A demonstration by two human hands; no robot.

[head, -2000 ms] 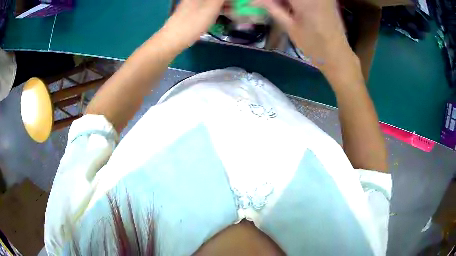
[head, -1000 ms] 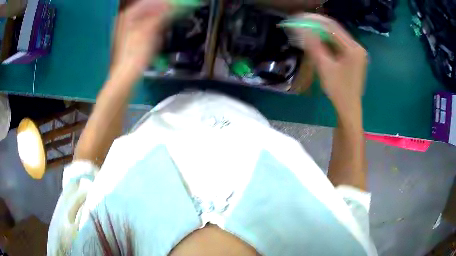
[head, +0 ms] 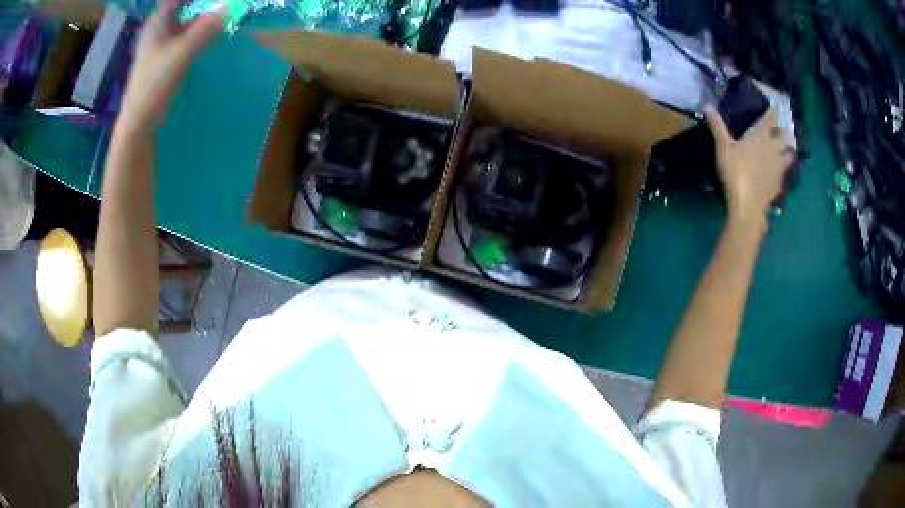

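Note:
Two open brown retail boxes (head: 627, 230) stand side by side at the bench's near edge, flaps up on the far side. Each holds a blocky black main device (head: 516, 179), a round black part (head: 545, 260), a thin cable loop and a green accessory packet (head: 490, 253). My right hand (head: 759, 159) is out to the right, its fingers on a small black accessory (head: 742, 105) beside the white sheet. My left hand (head: 164, 60) is raised at the upper left, near the green accessory pile (head: 327, 10); its fingertips are at the top edge and whether it holds anything is unclear.
The white sheet (head: 556, 45) lies behind the boxes. A black accessory pile (head: 863, 169) runs along the right. Purple-and-white boxes stand at the left (head: 94, 64) and right (head: 870, 369). A pink-red strip (head: 779, 411) is at the bench edge. A round stool (head: 62, 288) stands below left.
Both hands have moved apart from over the boxes, the left to the upper left and the right to the black accessory. The view has shifted, showing both boxes whole. The green items between the fingers are gone.

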